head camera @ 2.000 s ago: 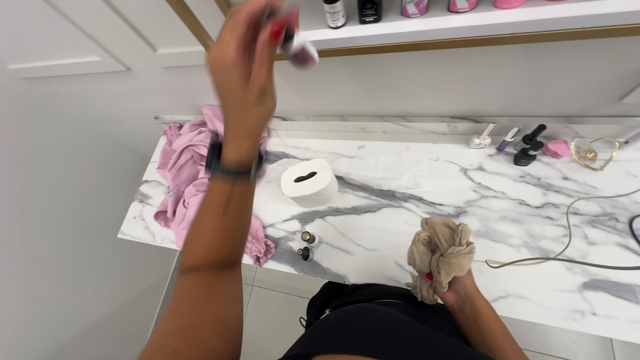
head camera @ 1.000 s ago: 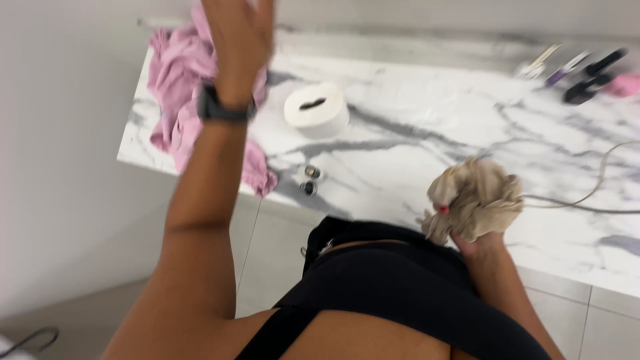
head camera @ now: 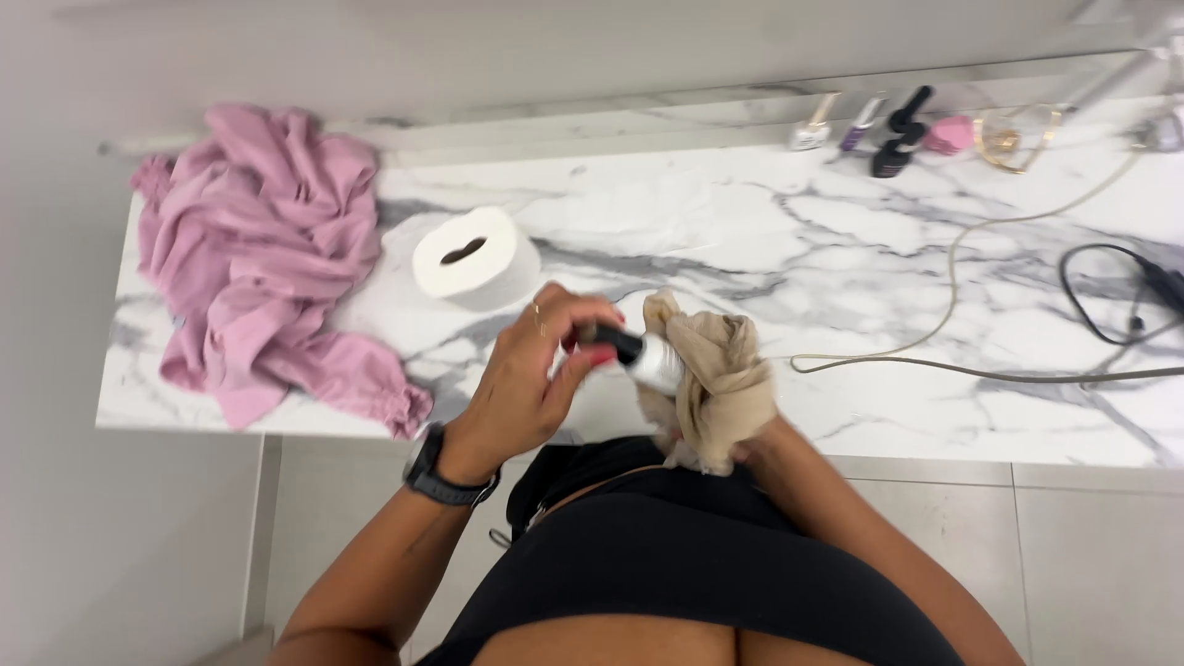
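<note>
Between thumb and fingers, my left hand grips the black cap of a white nail polish bottle. The bottle lies against a crumpled beige cloth, which my right hand holds; that hand is mostly hidden behind the cloth. Both hands are over the front part of a white marbled counter. A roll of white paper stands just beyond my left hand. The two small bottles seen earlier near the counter's front edge are not visible.
A pink garment lies heaped at the counter's left. Along the back right stand a white polish bottle, a purple one, black bottles, a pink item and a gold-rimmed dish. A cable crosses the right side.
My left hand has come down from the shelf side to the cloth and now holds a bottle against it. My right hand keeps the cloth. The view has shifted.
</note>
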